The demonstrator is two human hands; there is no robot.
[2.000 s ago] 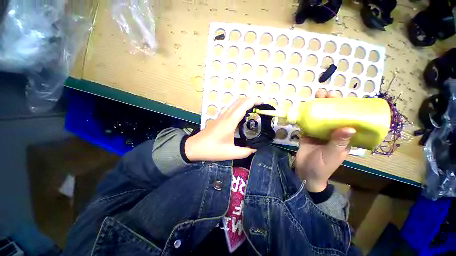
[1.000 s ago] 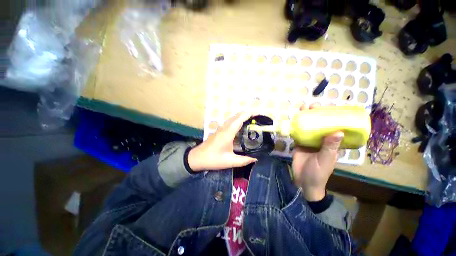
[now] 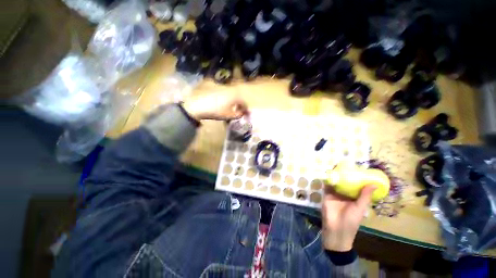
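A black housing (image 3: 267,157) with a pale centre ring lies on the white perforated tray (image 3: 233,188), touched by neither hand. My left hand (image 3: 218,105) is over the tray's far left corner, fingers curled at a small dark and silvery part (image 3: 240,128); blur hides its shape. My right hand (image 3: 342,217) holds the yellow squeeze bottle (image 3: 361,182) lying sideways near the tray's right side, its nozzle end towards the left. A small black piece (image 3: 321,144) lies on the tray.
A large heap of black housings (image 3: 321,54) fills the far side. More housings (image 3: 402,104) lie at the right, beside a clear bag of black parts (image 3: 462,201). Purple strands (image 3: 389,203) lie by the bottle. Crumpled clear bags (image 3: 70,81) are at the left.
My left hand has let go of the housing and moved up and left, to the dark part. The bottle has moved away from the housing. The view now takes in more of the far heap.
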